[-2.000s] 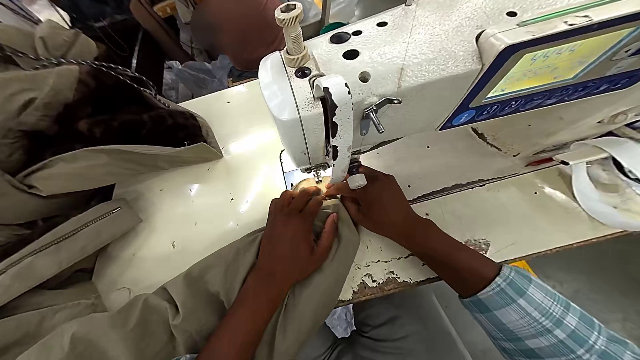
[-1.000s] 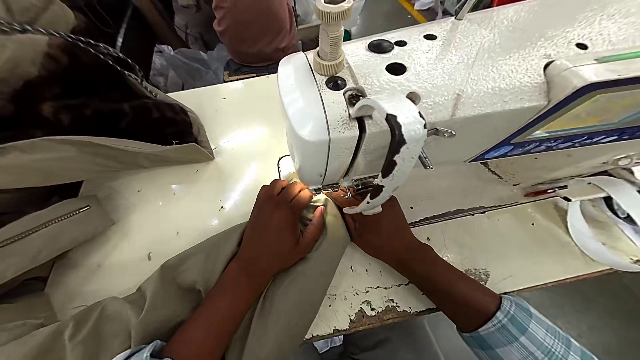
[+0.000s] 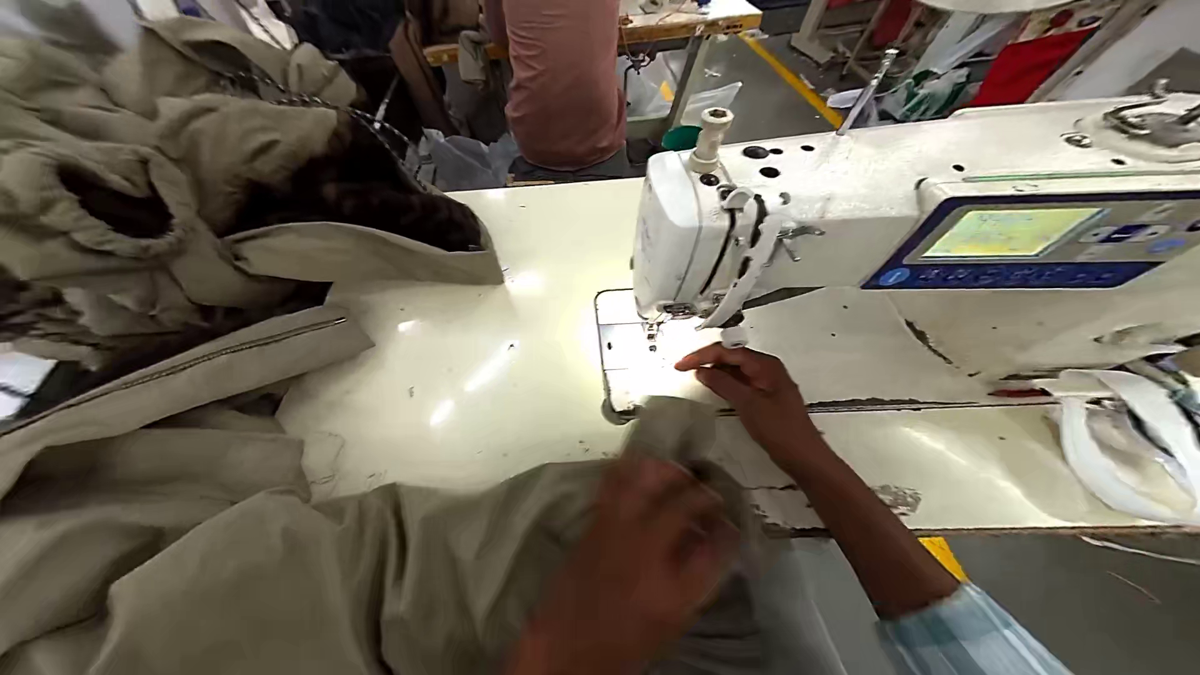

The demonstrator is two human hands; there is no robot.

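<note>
An industrial sewing machine [image 3: 694,244] stands over its needle plate [image 3: 628,352], which shows under the lamp with no cloth over it. Just right of the needle, my right hand [image 3: 750,389] has thumb and index finger out over the bed; whether something thin is between them cannot be told. My left hand [image 3: 647,544], blurred, is over the khaki garment cloth [image 3: 281,572] at the front edge; its grip is unclear. The end of this cloth [image 3: 670,427] lies just in front of the needle plate.
A khaki jacket with dark fur lining [image 3: 375,197] and a zipper strip [image 3: 234,356] is heaped at left. White tape [image 3: 1078,441] hangs in loops at right. The machine's control panel [image 3: 1012,244] faces me. Behind the table [image 3: 553,211], a person in pink [image 3: 567,84] sits.
The cloth and my left hand have come away from the needle toward me, uncovering the needle plate. My right hand stays beside the needle. The view has shifted to take in more of the room.
</note>
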